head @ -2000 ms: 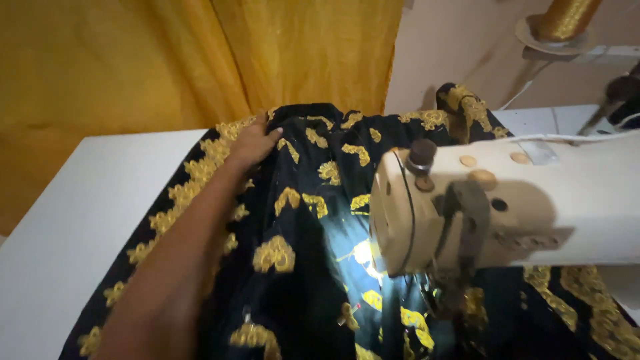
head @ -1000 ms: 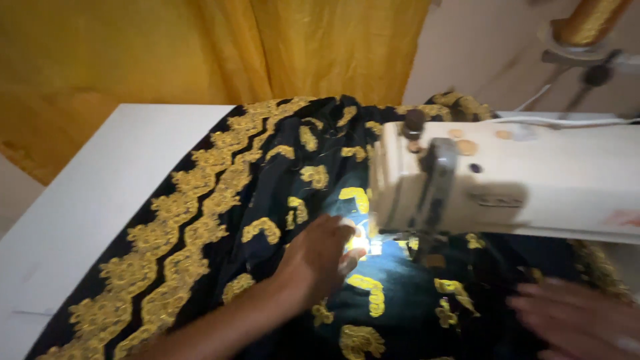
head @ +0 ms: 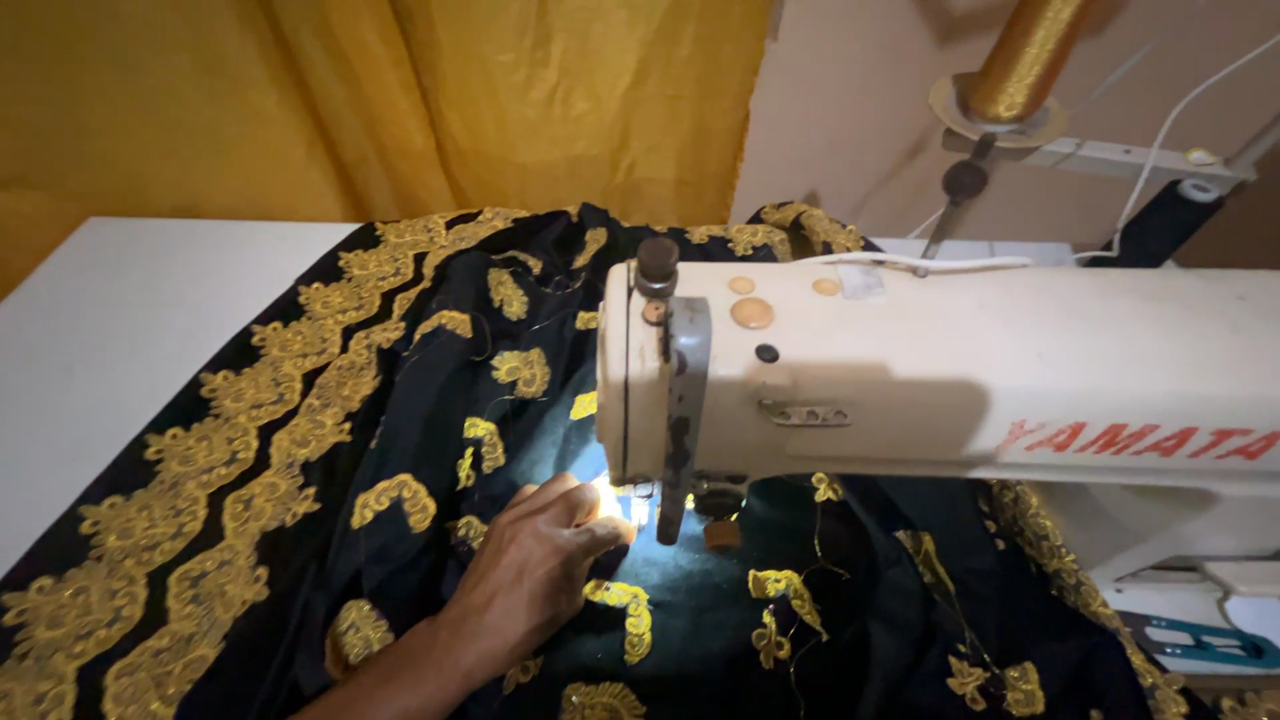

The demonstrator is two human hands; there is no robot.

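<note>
Dark fabric with gold lace borders and gold appliqués (head: 430, 560) lies spread over the white table and under the head of a Yamata sewing machine (head: 880, 370). My left hand (head: 535, 560) is at the needle area, left of the presser foot, its thumb and fingers bunched close together on the cloth by the bright lamp. Whether it pinches the fabric or an appliqué is hidden by the glare and the fingers. Several loose threads trail from the appliqués. My right hand is outside the view.
Teal thread snips (head: 1200, 638) lie on the table at the lower right. A gold thread cone (head: 1025, 65) stands on a holder behind the machine, near a black thread spool (head: 1165, 225). A yellow curtain (head: 350, 110) hangs behind the white table (head: 110, 340).
My left hand has come from the far edge of the fabric to the needle area. My right hand, blurred at the lower right one second ago, has left the view.
</note>
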